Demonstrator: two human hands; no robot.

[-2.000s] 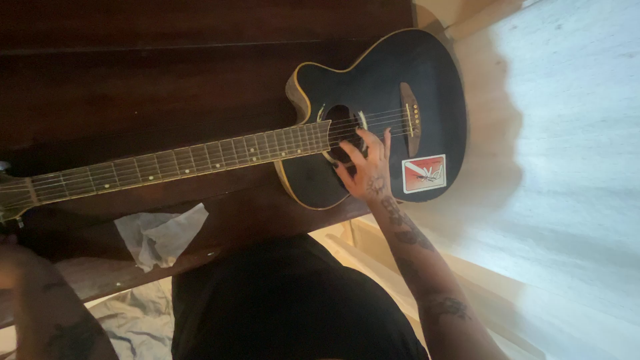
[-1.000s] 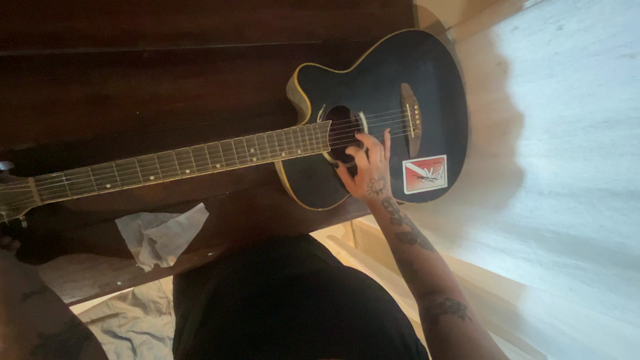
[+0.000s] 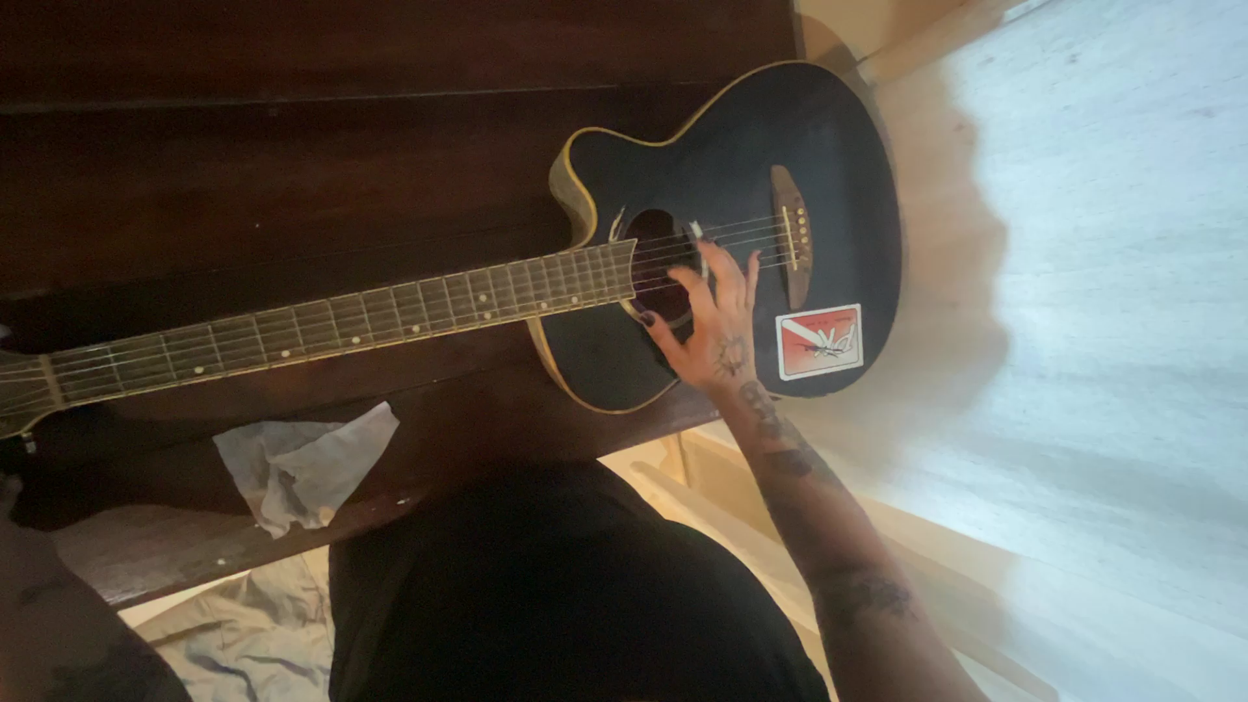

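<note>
A black acoustic guitar with a cutaway body (image 3: 829, 146) lies face up on a dark wooden table, its neck (image 3: 390, 317) pointing left. My right hand (image 3: 717, 312) is over the strings between the soundhole (image 3: 663, 253) and the wooden bridge (image 3: 792, 237), fingers spread and bent, thumb at the soundhole's near edge. A red and white sticker (image 3: 819, 343) is on the body beside my wrist. At the left edge, near the headstock (image 3: 19, 395), my left forearm shows, dark and blurred; the hand itself is almost wholly out of frame.
A crumpled whitish sheet (image 3: 307, 468) rests on the dark wooden table (image 3: 292, 185) below the neck. Creased light fabric (image 3: 249, 624) shows under the table's near edge. A pale, brightly lit wall or panel (image 3: 1102, 292) stands at the right of the guitar.
My left arm has shifted at the lower left, near the headstock. My right hand stays over the strings, its fingers slightly changed in pose. The guitar and the crumpled sheet have not moved.
</note>
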